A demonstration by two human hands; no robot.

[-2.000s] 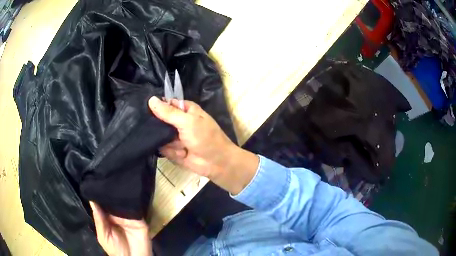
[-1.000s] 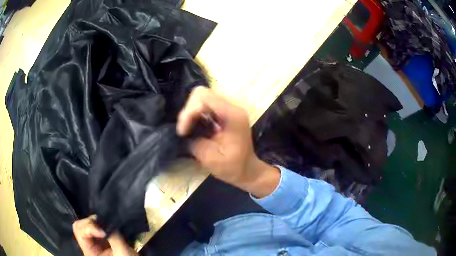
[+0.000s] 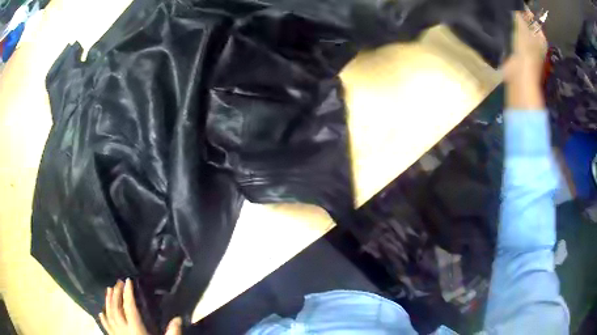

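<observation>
A shiny black leather-look jacket lies spread and creased over the pale table. One narrow part of it stretches along the top to the right. My right hand, blurred, is far out at the upper right with its fingers closed at the end of that part. A small bright metallic glint shows beside those fingers; blur hides its shape. My left hand lies on the jacket's lower edge, fingers extended and thumb apart, cut off by the bottom edge.
The pale wooden table has a diagonal front edge. Dark and patterned cloth is piled beside it at the right. A blue object and mottled cloth are at the far right, above green floor.
My right hand has swung far up and right, drawing part of the jacket out with it. The jacket's folded matt part is now spread flat. My left hand has flattened on the cloth.
</observation>
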